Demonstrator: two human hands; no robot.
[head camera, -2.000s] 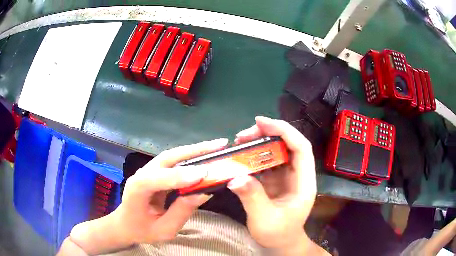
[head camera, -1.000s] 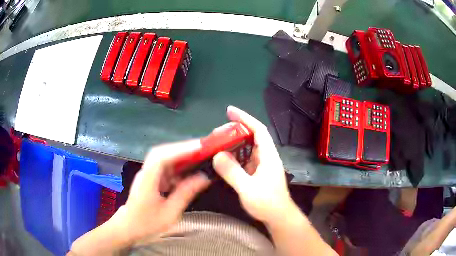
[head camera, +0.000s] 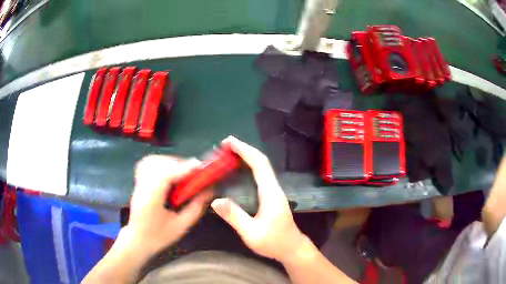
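Observation:
A red portable radio (head camera: 204, 176) is held tilted and edge-on above the bench's front edge, blurred by motion. My left hand (head camera: 161, 194) is shut around its lower left end. My right hand (head camera: 258, 205) has thumb and fingers spread around the radio's upper right end; whether it touches the radio cannot be told for the blur. Two red radios with dark grilles (head camera: 348, 161) lie side by side at the right. Dark grille plates (head camera: 286, 94) lie in a loose overlapping pile left of them.
Several red radios stand on edge (head camera: 128, 102) beside a white sheet (head camera: 41, 133). More radios (head camera: 396, 61), one showing a round speaker, stand near the metal post (head camera: 315, 25). Dark pieces (head camera: 427, 138) lie at right. A blue bin (head camera: 41, 233) is lower left. Another person's arm (head camera: 495, 194) shows at right.
The held radio has turned from level to slanting and shifted left. My right hand's fingers have opened wider. The view has shifted, so the bench items appear lower and further left.

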